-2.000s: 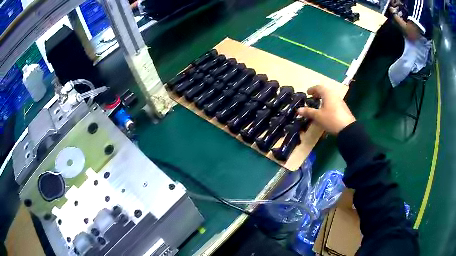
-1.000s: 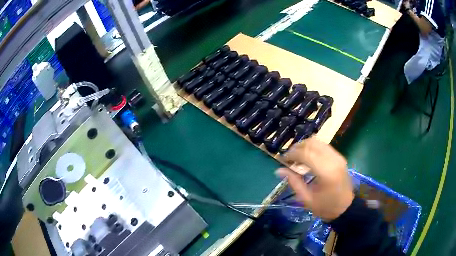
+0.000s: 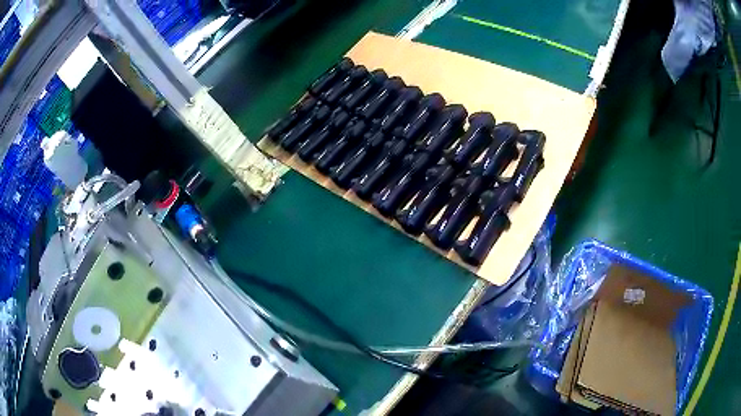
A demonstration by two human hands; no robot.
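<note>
Glossy black bodies [image 3: 404, 180] lie in two close rows on a tan cardboard sheet [image 3: 561, 114] on the bench, right of the jig. The silver metal jig [image 3: 236, 349] fills the lower left, cut off by the bottom edge. Its yellow-green mounting plate [image 3: 122, 296] has a white disc [image 3: 97, 328] beside a dark round opening [image 3: 79, 367]. The front of the jig is out of the picture. Neither my left hand nor my right hand is in view.
A taped metal post [image 3: 219, 134] stands behind the bench. Blue and red air fittings [image 3: 188, 219] sit by the jig's rear corner. Dark and clear lines [image 3: 325, 313] cross the bench to its front edge. A blue plastic-lined crate [image 3: 703, 325] holding cardboard [image 3: 630, 349] is at lower right.
My right hand, earlier at the black bodies and then near the bench edge, has left the picture. The view has shifted, showing more of the crate and less of the jig's front.
</note>
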